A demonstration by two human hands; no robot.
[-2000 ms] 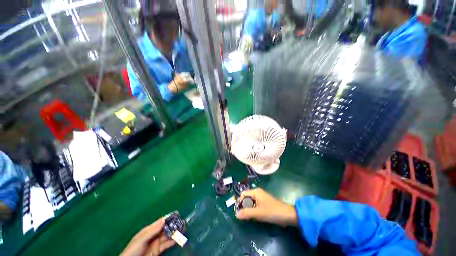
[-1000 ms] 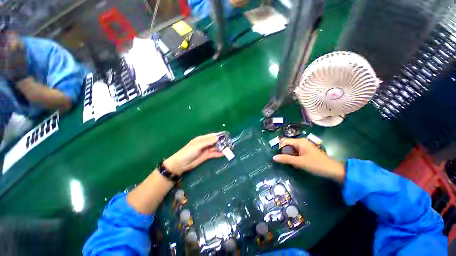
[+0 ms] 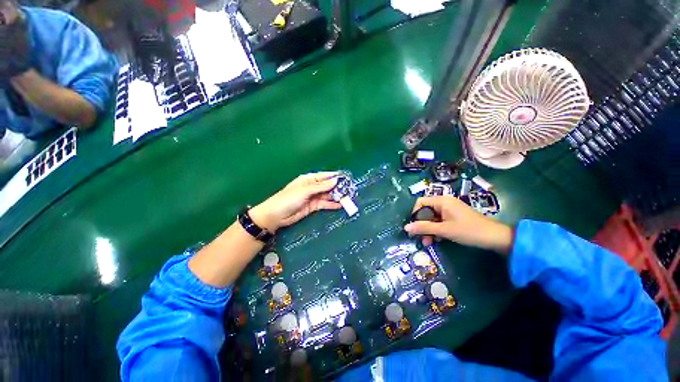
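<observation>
My left hand [image 3: 302,200] holds a silver and black housing assembly [image 3: 342,186] by its edge, with a white tab [image 3: 349,206] sticking out of it. My right hand [image 3: 455,221] holds a round dark cover [image 3: 424,215] in its fingertips, to the right of the housing and apart from it. Below both hands lies a clear blister tray [image 3: 322,255]. Its lower pockets hold several internal modules [image 3: 394,313], pale discs with orange-gold bits. A loose pile of housings [image 3: 445,171] with white tabs lies just beyond my right hand.
A cream-pink fan [image 3: 524,112] stands beyond the pile, beside a metal post [image 3: 456,74]. Stacked trays [image 3: 630,97] stand behind it. Red bins [image 3: 625,242] are at right. Across the bench are white sheets [image 3: 212,48], a black box [image 3: 279,26] and a person in blue [image 3: 63,60].
The view has swung down and left, bringing the filled tray pockets into sight. Both hands still hold their parts, the right one now showing the dark cover clearly.
</observation>
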